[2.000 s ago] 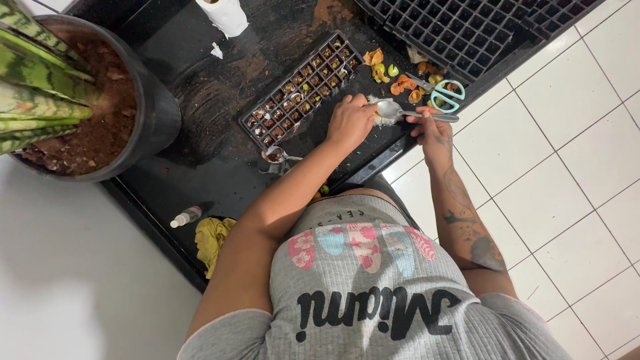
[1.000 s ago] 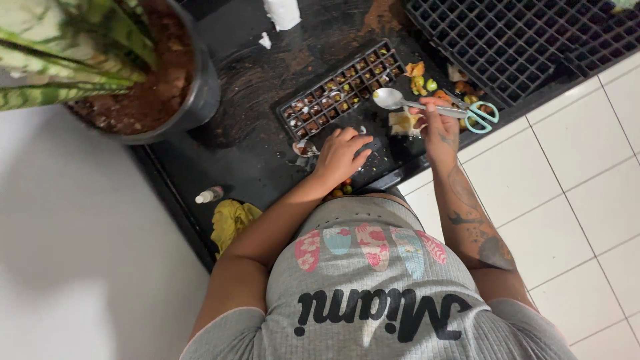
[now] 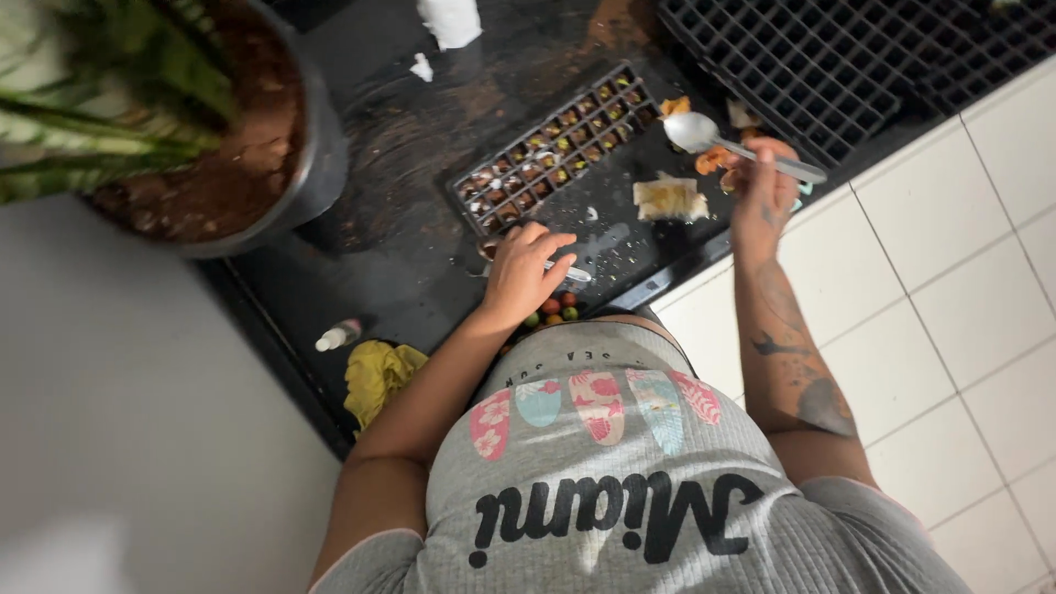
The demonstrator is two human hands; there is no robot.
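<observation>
My right hand [image 3: 766, 186] holds a metal spoon [image 3: 695, 132] by its handle, the bowl pointing left over some orange peelings [image 3: 711, 160]. Below the spoon's bowl, a folded piece of damp paper [image 3: 670, 200] with yellowish matter lies on the black tabletop. My left hand [image 3: 532, 268] is low over the table, fingers spread, beside the near end of a small black seedling tray [image 3: 549, 157]. The tray's cells hold brown and yellow-green bits, some with white on top. Partly under the left fingers are a clear plastic spoon [image 3: 573, 271] and a small round container, mostly hidden.
Large black cell trays [image 3: 792, 74] lie at the back right. A potted snake plant [image 3: 206, 181] stands at the left. Near the front edge are a small bottle [image 3: 338, 334], a yellow cloth [image 3: 379, 375] and small round red and green fruits [image 3: 561, 305]. White paper [image 3: 452, 21] lies at the back.
My left hand has moved away from the spoon and paper to the tray's near end. My right hand has raised the spoon off the damp paper.
</observation>
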